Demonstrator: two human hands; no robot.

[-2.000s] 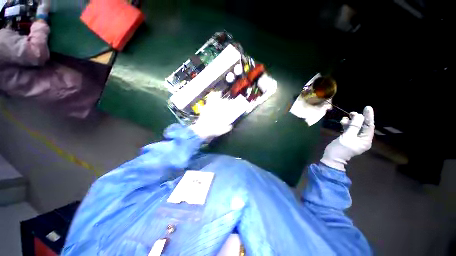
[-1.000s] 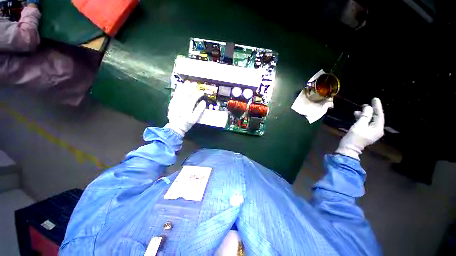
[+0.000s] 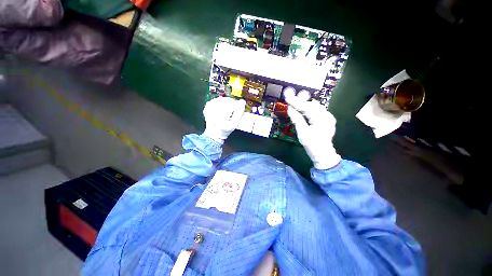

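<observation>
The green circuit board [image 3: 337, 73] lies tilted on the bench mat, with a long white heat sink [image 3: 275, 67] across it and a shorter near one [image 3: 254, 124]. My gloved left hand [image 3: 222, 116] grips the left end of the near heat sink. My gloved right hand [image 3: 315, 126] is over the board's near right part, fingertips at a red-orange coil [image 3: 280, 109] and beside pale round capacitors. Its fingers are pinched; the thin stick from the earlier frames cannot be made out clearly. A yellow-taped transformer [image 3: 236, 85] sits between the heat sinks.
The cup of amber liquid [image 3: 408, 96] stands on a crumpled white wipe [image 3: 377, 116] to the right. A black floor crate [image 3: 89, 202] with a red-orange panel is at the lower left. Another person's pink sleeve [image 3: 29, 13] is at the upper left, and dark bins are at the right.
My right hand has moved left from beside the cup to over the board. The board was turned between the first two frames. My left hand now holds the near heat sink's end.
</observation>
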